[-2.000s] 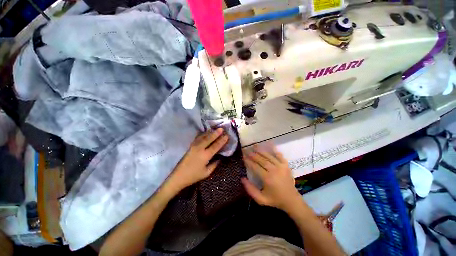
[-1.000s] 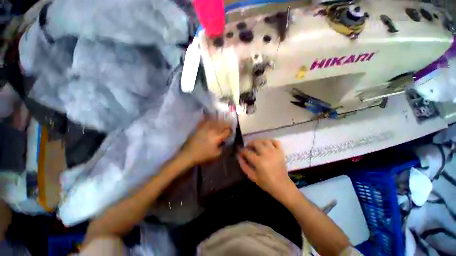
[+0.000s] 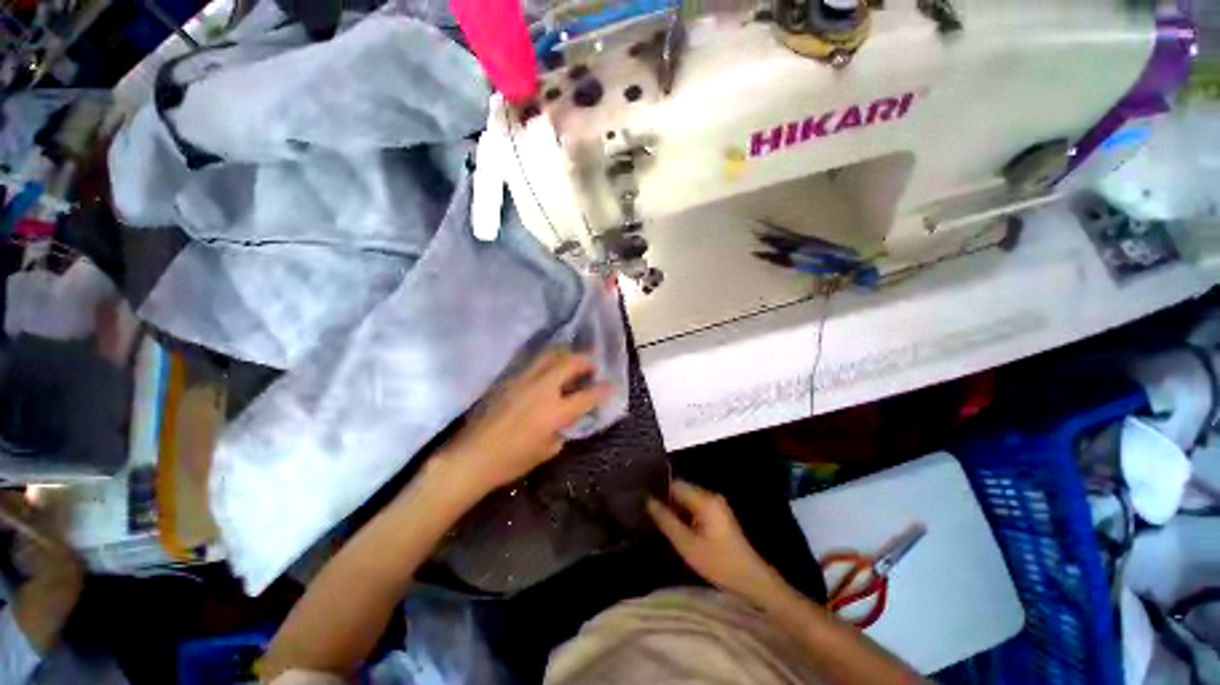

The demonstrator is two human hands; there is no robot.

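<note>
The grey-blue garment body [image 3: 388, 348] lies left of the needle, its edge under the needle end of the cream-white sewing machine [image 3: 749, 80]. The dark textured panel [image 3: 575, 495] hangs below the needle along the machine bed's left edge. My left hand [image 3: 535, 408] rests on the garment edge below the needle, its fingers on a pale grey flap. My right hand [image 3: 702, 529] pinches the right edge of the dark panel lower down, over the lap. The presser foot area [image 3: 609, 274] is small and partly hidden by cloth.
Dark blue snips [image 3: 816, 254] lie under the machine arm. Orange-handled scissors [image 3: 863, 582] lie on a white board [image 3: 937, 622] at lower right, beside a blue basket [image 3: 1057, 535]. A pink cover [image 3: 498, 47] hangs above the needle end. Another person's hand [image 3: 40, 562] shows at far left.
My right hand has moved down from beside the needle to the panel's lower edge. My left hand is now flatter on the cloth. More of the dark panel shows, and the view has shifted.
</note>
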